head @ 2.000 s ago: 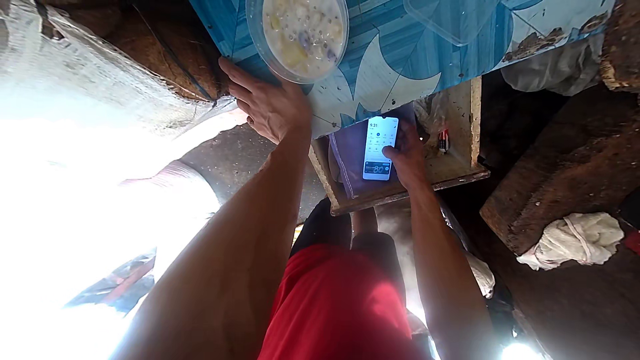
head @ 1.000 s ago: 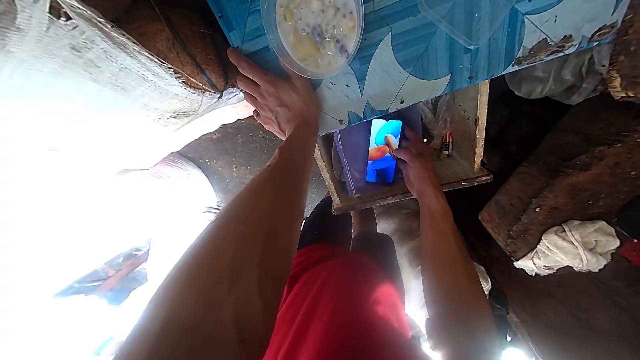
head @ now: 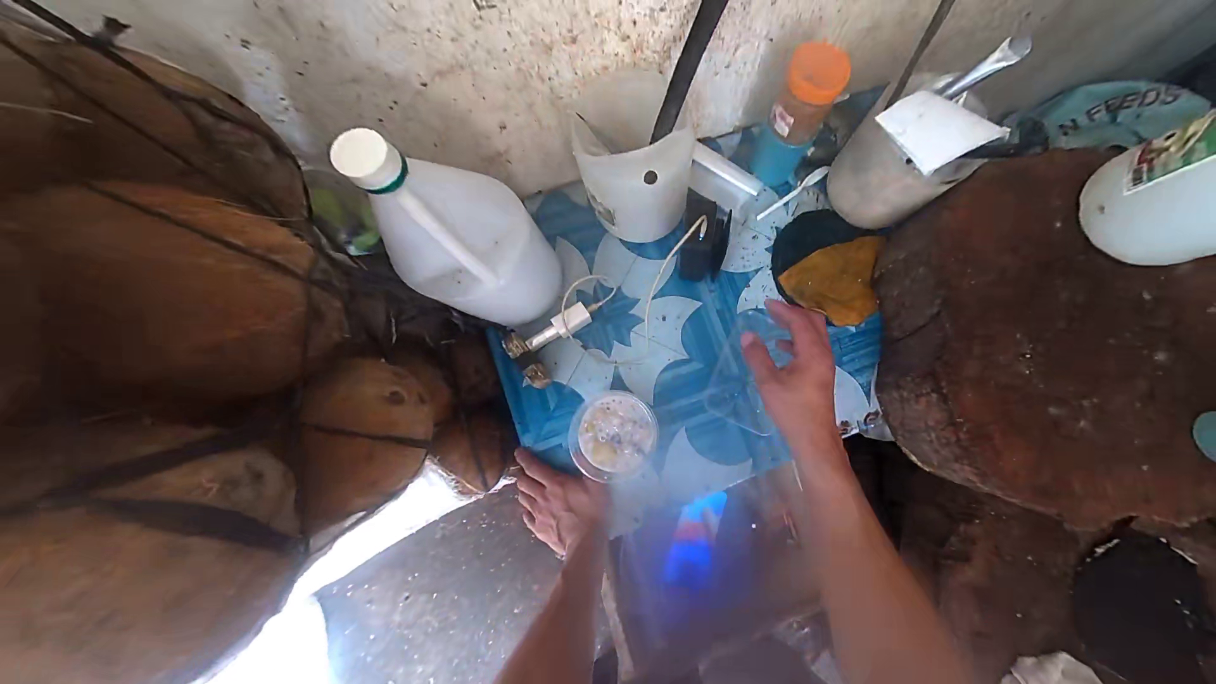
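My left hand (head: 559, 503) rests at the front left corner of the table with the blue patterned cover (head: 698, 461), beside a round clear cup of pale food with bits in it (head: 615, 435). My right hand (head: 790, 366) is over the cover's right part, fingers apart, at a clear plastic container or lid (head: 736, 380); whether it touches this I cannot tell. A smartphone with a lit screen (head: 696, 537) lies blurred in the wooden drawer (head: 617, 617) below the table edge.
At the back stand a white plastic jug (head: 465, 237), a cut white container (head: 638, 185) and an orange-lidded jar (head: 803, 104). A white charger with cable (head: 560, 326) lies near the jug. Right is a large wooden block (head: 1007, 332); strapped logs (head: 142, 304) are at left.
My right hand has left the phone in the drawer and moved up over the tabletop. My left hand remains at the table corner. The view has tilted up, showing the wall.
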